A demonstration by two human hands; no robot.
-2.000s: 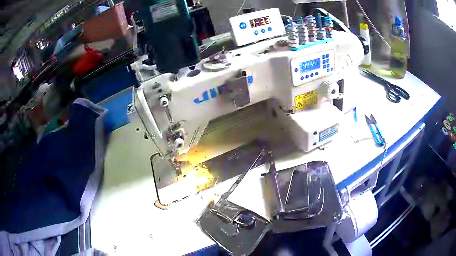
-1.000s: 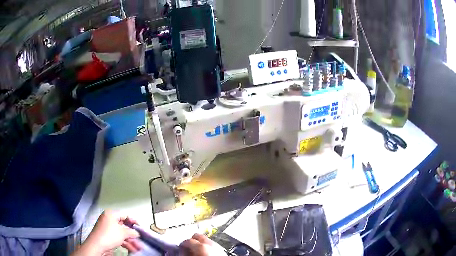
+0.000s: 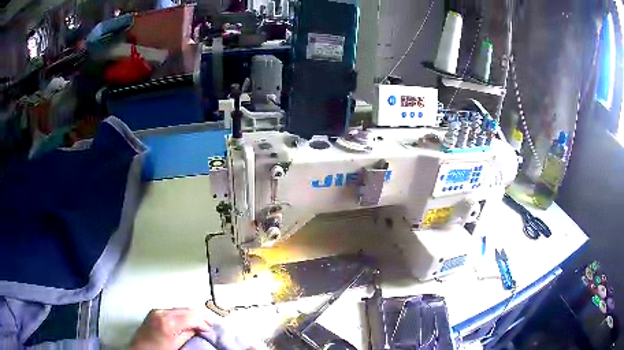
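Note:
My left hand is at the bottom edge, left of centre, cut off by the frame, with its fingers closed on a small pale grey-lilac fabric piece. The fabric is partly cut off below. My right hand is not in view. The white sewing machine stands behind, its needle area lit yellow, with no fabric seen under it. A large navy fabric with a pale edge band lies at the left.
Dark shiny plates lie on the bed at front right. Blue snips and black-handled shears lie on the table's right. An oil bottle stands at right rear. A blue bin is behind the machine's left end.
Both hands came into view with the pale fabric between them; now only my left hand shows, fingers closed on it. The view has tilted up and shifted, so the machine sits lower and further right.

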